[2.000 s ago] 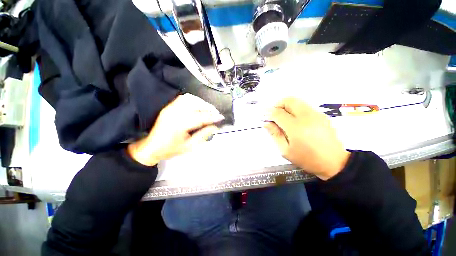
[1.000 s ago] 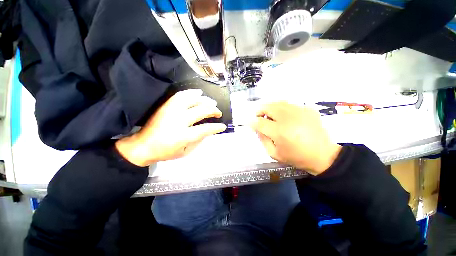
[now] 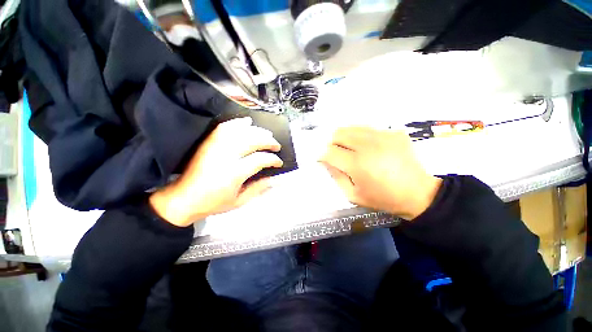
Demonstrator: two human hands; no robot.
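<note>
The dark navy garment [image 3: 117,104] lies heaped left of the needle. Its flat panel [image 3: 284,139] reaches under or beside the presser foot [image 3: 279,107], with a straight right edge. My left hand [image 3: 224,168] rests on this panel, fingers flat near its edge and thumb apart below them. My right hand [image 3: 380,170] is on the white table right of the panel, fingers bent and thumb near them. Glare and the fingers hide whether it pinches anything.
The machine's ribbed tension dial [image 3: 319,31] is above the needle area. A red-yellow handled tool [image 3: 454,128] lies right of my right hand. A black fabric strip [image 3: 448,26] drapes over the machine. A tape measure [image 3: 292,232] runs along the table's front edge.
The thin dark line between my hands no longer shows. My left thumb has moved down and away from the panel's edge. The camera view has shifted, moving the machine head left in the picture.
</note>
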